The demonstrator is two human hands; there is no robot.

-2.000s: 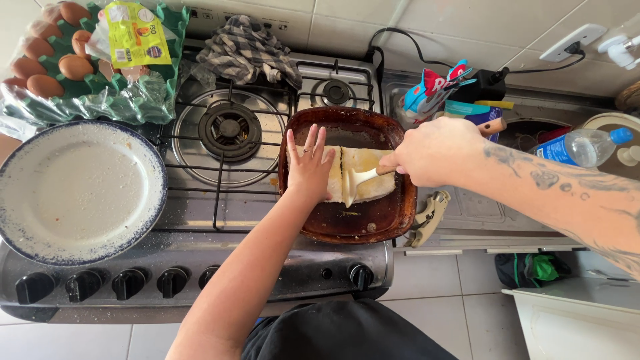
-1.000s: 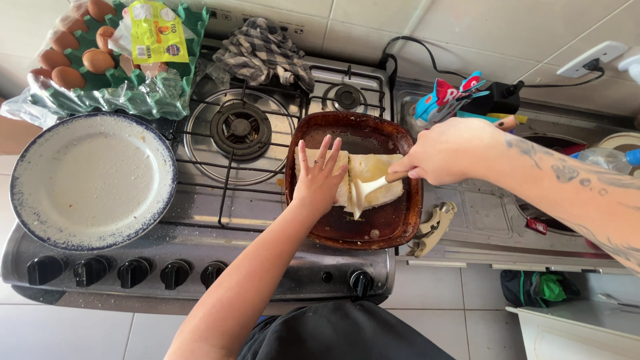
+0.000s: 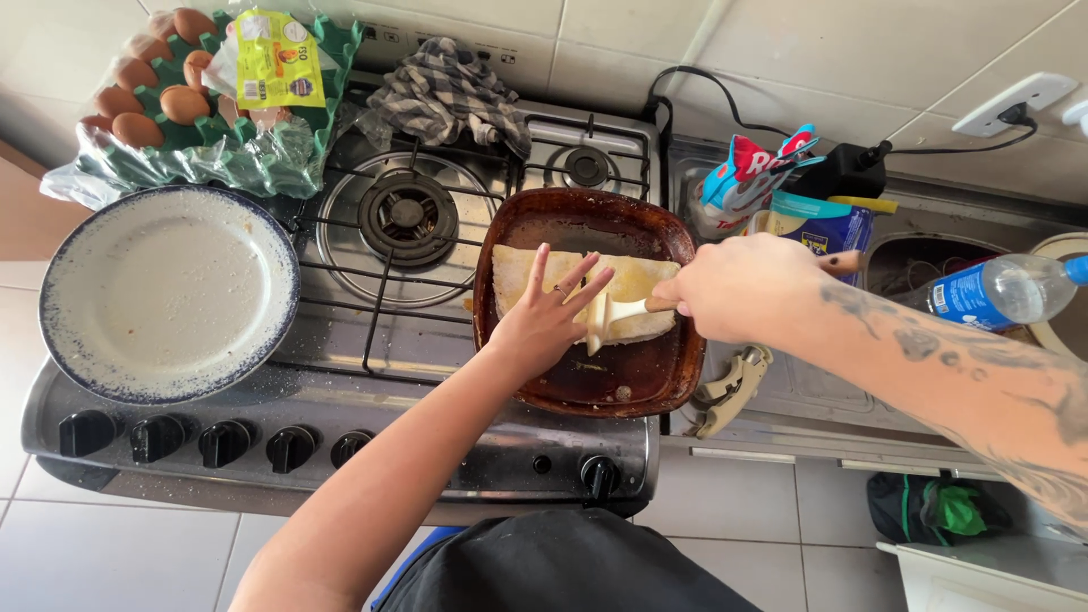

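Note:
A brown baking dish (image 3: 595, 395) sits on the right front of the gas stove, with pale flat pieces of food (image 3: 653, 270), possibly dough or bread, lying side by side in it. My left hand (image 3: 548, 319), fingers spread and a ring on one, rests on or just over the left piece. In my right hand (image 3: 739, 276) is a spatula (image 3: 602, 321) with a wooden handle; its cream-coloured head is at the lower edge of the food, near my left fingertips. Whether the head is under the food I cannot tell.
Left of the dish are a speckled plate (image 3: 170, 293) and a green egg tray (image 3: 327, 127). A checkered cloth (image 3: 450, 93) lies behind the burner (image 3: 408, 211). At right are a can opener (image 3: 735, 391), food packages (image 3: 820, 225), a plastic bottle (image 3: 994, 291) and a black cable (image 3: 722, 85).
My left hand stays spread over the food and my right hand keeps hold of the spatula. Nothing in the dish has plainly moved.

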